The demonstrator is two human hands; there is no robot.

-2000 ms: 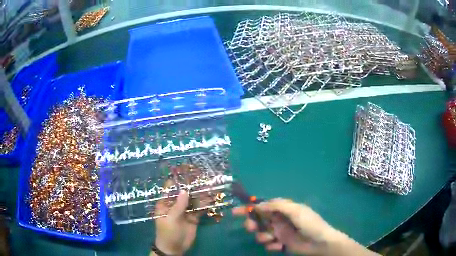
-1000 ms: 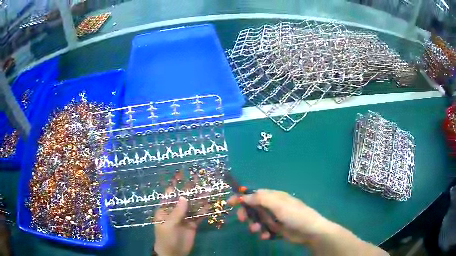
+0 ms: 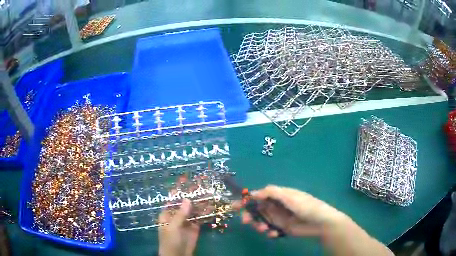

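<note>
A silvery sprue frame [image 3: 162, 167] with rows of small parts lies in front of me, its left side over the rim of the filled blue bin. My left hand [image 3: 182, 220] grips its lower edge, thumb on top and fingers blurred beneath. My right hand [image 3: 280, 212] is closed round dark nippers [image 3: 261, 214] with orange-red near the pivot. The nipper jaws are at the frame's right edge; whether they touch a part is too blurred to tell. Small gold and silver parts [image 3: 219, 214] show at the frame's lower right corner, beside my left hand.
The blue bin [image 3: 111, 231] of mixed parts is at left, another blue bin [image 3: 46, 75] beyond it. A bare blue tray [image 3: 182, 70] is back centre. Tangled runners [image 3: 320, 65] lie back right, a frame stack [image 3: 385, 162] at right. A small silver cluster [image 3: 268, 146] lies between. Something red [image 3: 452, 125] is far right.
The whole view has shifted, with the bench appearing slightly lower. My left hand still holds the frame. The nippers remain in my right hand at the frame's right edge.
</note>
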